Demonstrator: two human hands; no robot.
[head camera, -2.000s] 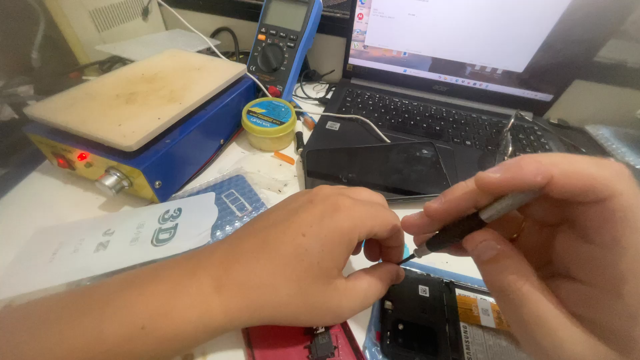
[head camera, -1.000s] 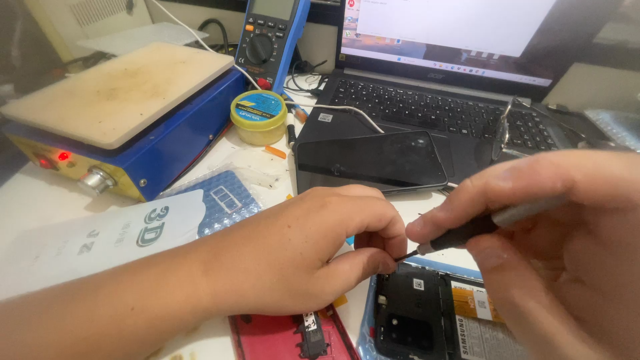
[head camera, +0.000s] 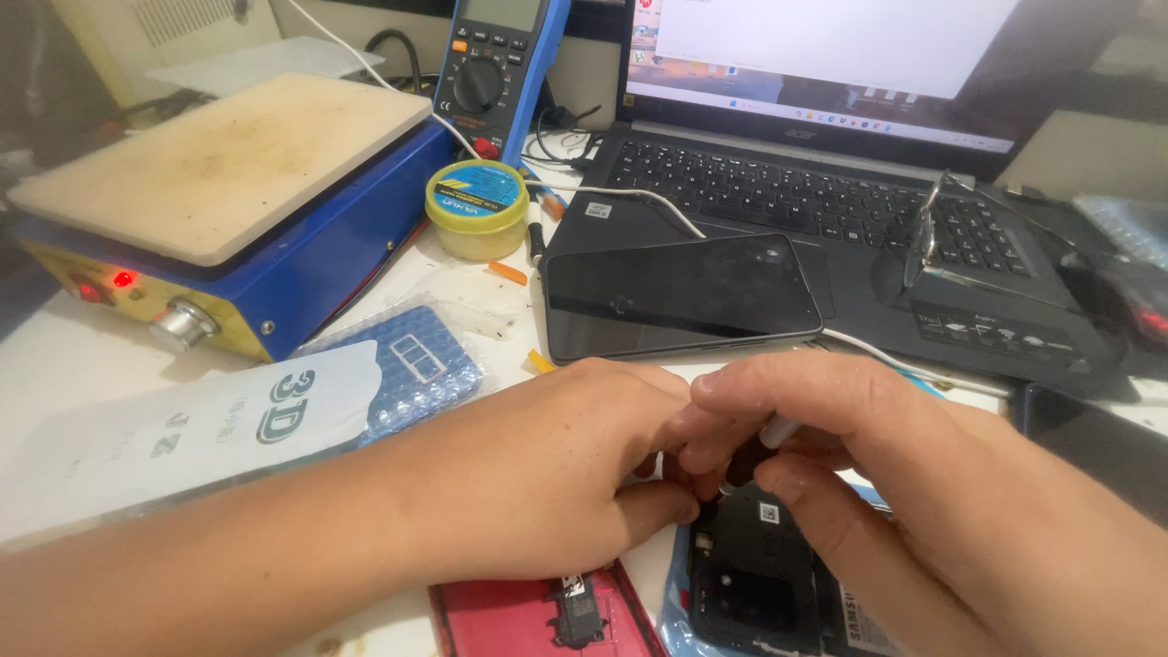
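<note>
My right hand (head camera: 876, 456) grips a slim screwdriver (head camera: 750, 459) with a dark grip and a pale upper part. Its tip points down at the top corner of an opened Samsung smartphone (head camera: 753, 575), whose black inner cover and battery edge show. My left hand (head camera: 584, 456) is at that same corner, thumb and fingers together around the tip; whether it pinches something small is hidden. Below my left hand lies a red phone back panel (head camera: 493, 620), with a black plastic module (head camera: 579, 616) on it. The opened phone rests on blue wrapping (head camera: 677, 593).
A heating plate (head camera: 228, 164) with lit red lights stands at left, near a bubble-wrapped packet (head camera: 420, 360). Behind my hands are a yellow tub (head camera: 476, 210), a multimeter (head camera: 493, 82) and an Acer laptop (head camera: 730, 196) bearing a black phone (head camera: 684, 292) and eyeglasses (head camera: 922, 233). Another dark device (head camera: 1095, 447) lies at right.
My right hand has moved closer to my left, and the screwdriver now stands steeper over the phone's corner. Its tip shows less than before.
</note>
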